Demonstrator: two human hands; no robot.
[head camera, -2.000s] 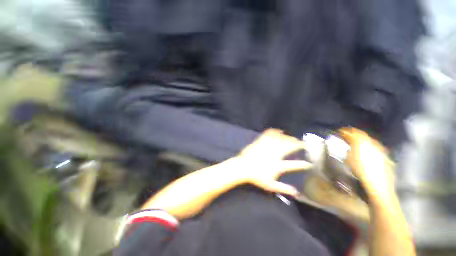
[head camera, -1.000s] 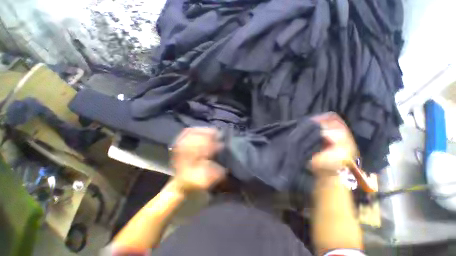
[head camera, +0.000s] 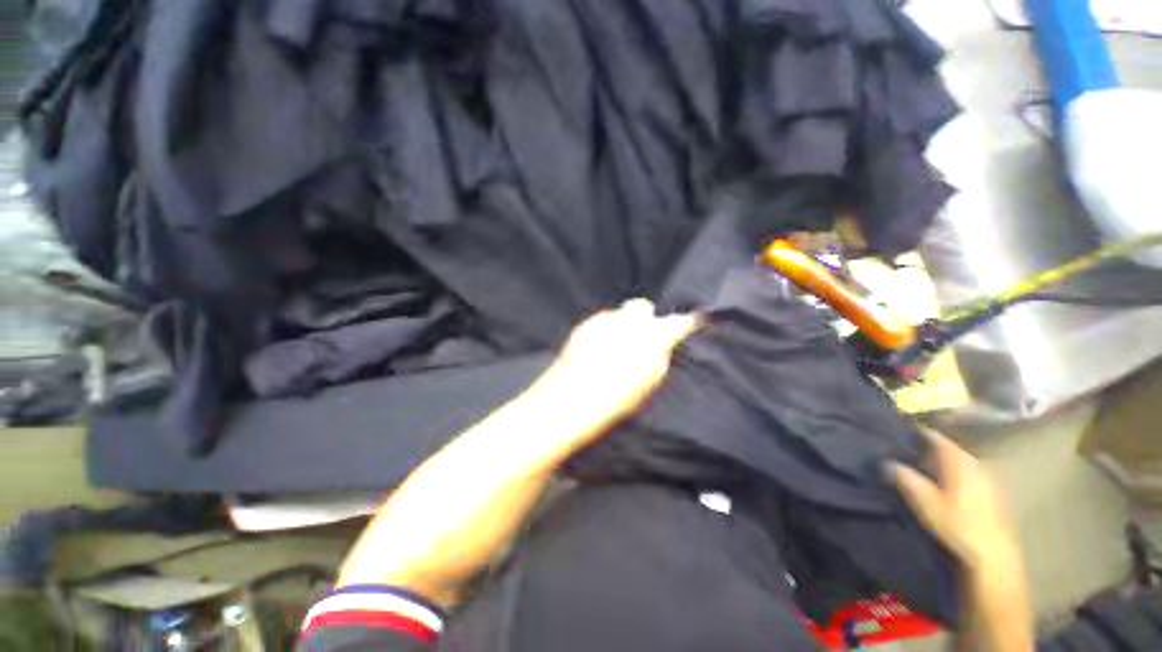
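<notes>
A dark garment piece (head camera: 777, 395) is spread between my hands near the right end of the pressing board. My left hand (head camera: 624, 363) grips its upper left edge with thumb and fingers. My right hand (head camera: 949, 497) is at its lower right edge, blurred, with fingers against the cloth; whether it grips is unclear. The iron's orange handle (head camera: 841, 296) shows just behind the cloth; its metal body is mostly hidden. The dark pressing board (head camera: 319, 439) runs left from under my left forearm.
A large dark garment pile (head camera: 535, 140) lies behind the board. A yellow hose (head camera: 1058, 274) runs right from the iron. A white padded shape (head camera: 1121, 153) with a blue bar (head camera: 1073, 51) is at upper right. A red-edged holder (head camera: 879, 624) with dark cloth is below.
The view has shifted. The garment was bunched between both hands and is now spread out flatter. My right hand has moved lower and nearer me, and the iron's handle is more visible.
</notes>
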